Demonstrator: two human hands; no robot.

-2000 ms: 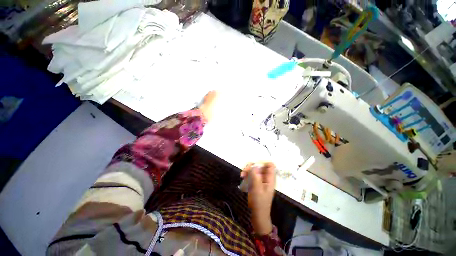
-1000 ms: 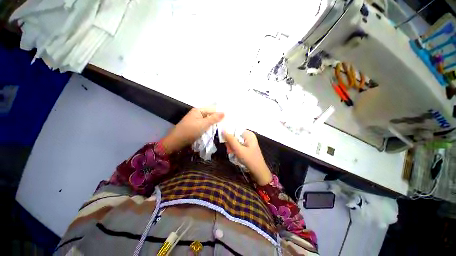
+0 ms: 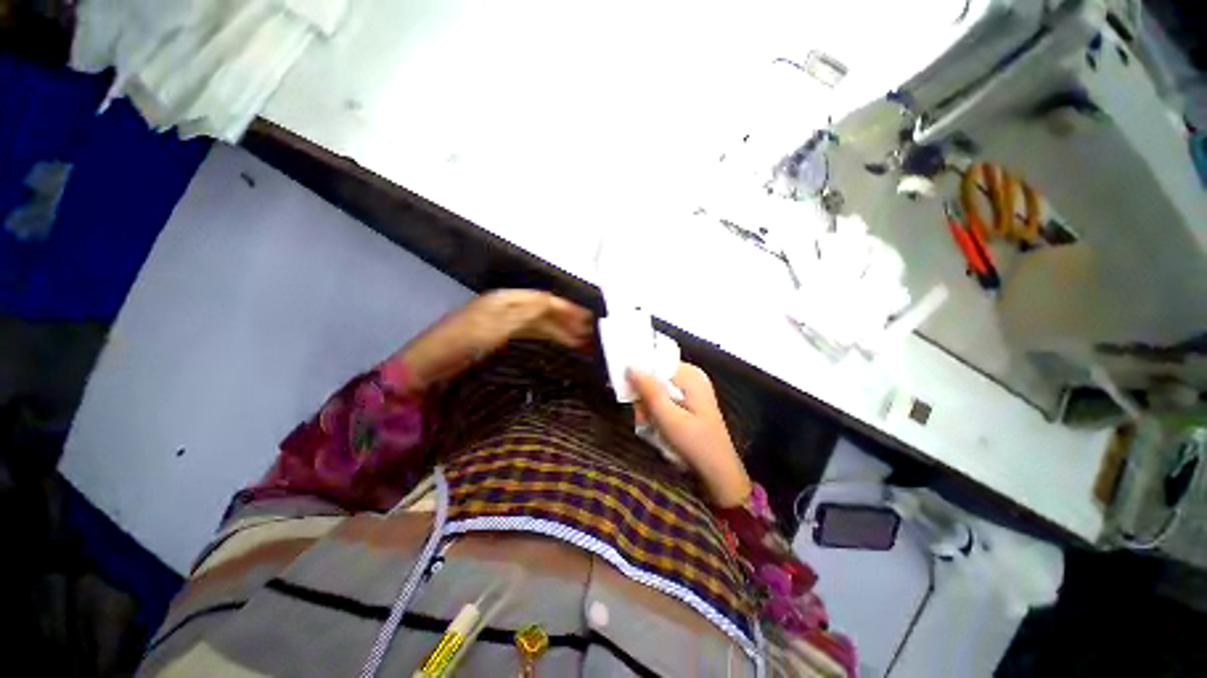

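A white fabric piece (image 3: pixel 622 347) hangs at the table's front edge, over the lap. My right hand (image 3: pixel 686 413) is shut on it, with more white cloth bunched at the fingers. My left hand (image 3: pixel 536 321) is just left of the piece, a little blurred, with its fingers pointing right; I see no cloth in it, and a small gap shows between it and the piece. A pile of small white pieces (image 3: pixel 847 285) lies on the table near the needle area.
The sewing machine (image 3: pixel 1059 159) stands at the right. Red-orange snips (image 3: pixel 973 249) and yellow-handled scissors (image 3: pixel 1002 203) lie on its bed. Large white panels (image 3: pixel 212 60) are stacked at the far left. A phone (image 3: pixel 855 526) and a crumpled white bundle (image 3: pixel 1006 563) lie on the lower right board.
My left hand came back from the table to the lap, held white cloth beside my right hand, and now is apart from it. The white piece is now in my right hand. The view has shifted.
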